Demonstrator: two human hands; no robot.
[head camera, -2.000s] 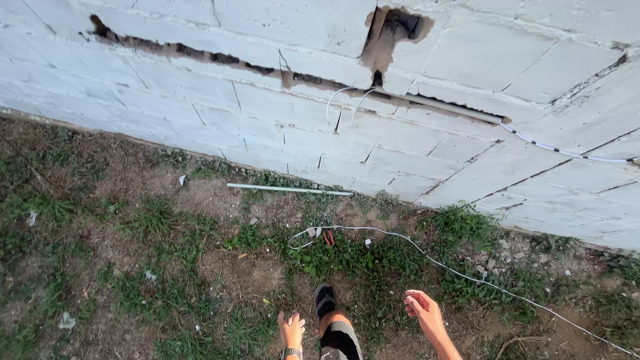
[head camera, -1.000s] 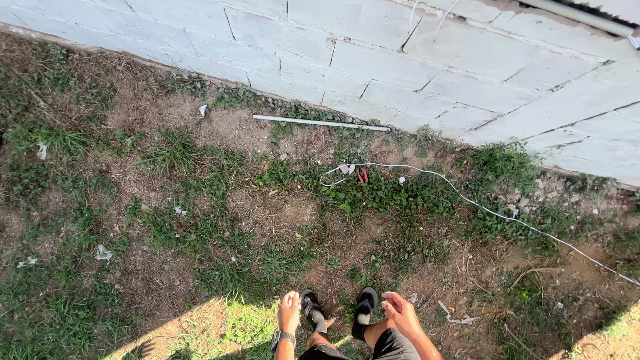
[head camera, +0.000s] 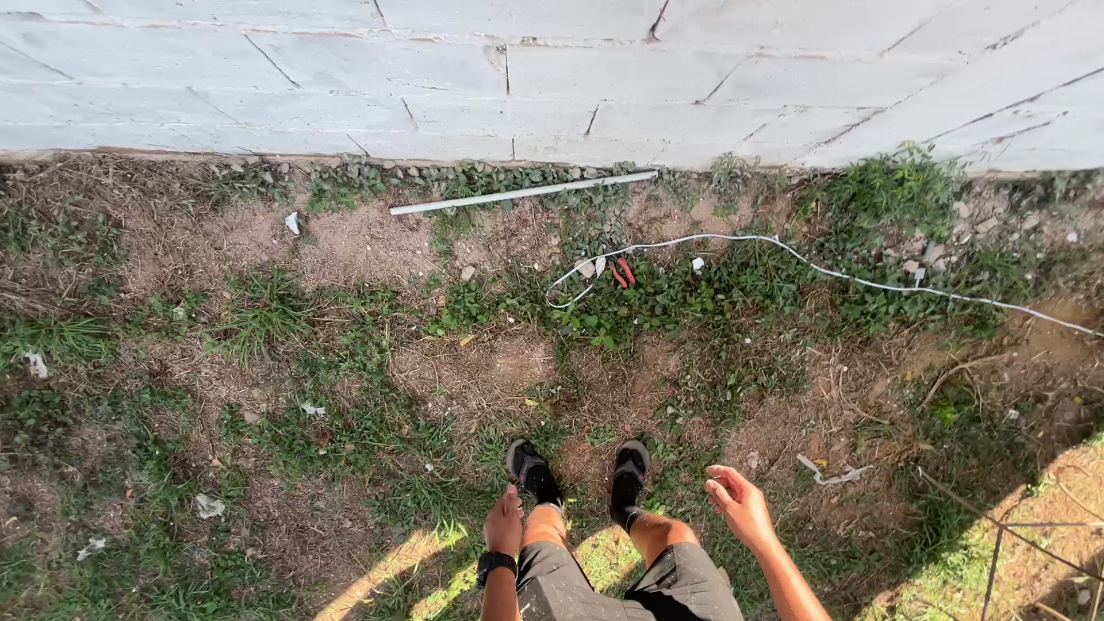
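My left hand, with a black watch on its wrist, hangs beside my left leg and holds nothing. Out in front of my right leg is my right hand, empty, its fingers slightly curled and apart. Beyond my feet, pliers with red handles lie in low green plants. A white cable makes a loop beside them and runs off to the right. Nearer the wall, a straight white pipe lies on the ground.
A white-painted block wall stands ahead, with weeds along its foot. Scraps of white litter are scattered on the grass and dry soil. A thin metal frame stands at the lower right. My feet are in dark sandals and socks.
The view has tilted down from the wall, where a chased groove showed earlier, to the ground and both my feet. My hands stay empty. The pipe, cable and pliers have not plainly moved.
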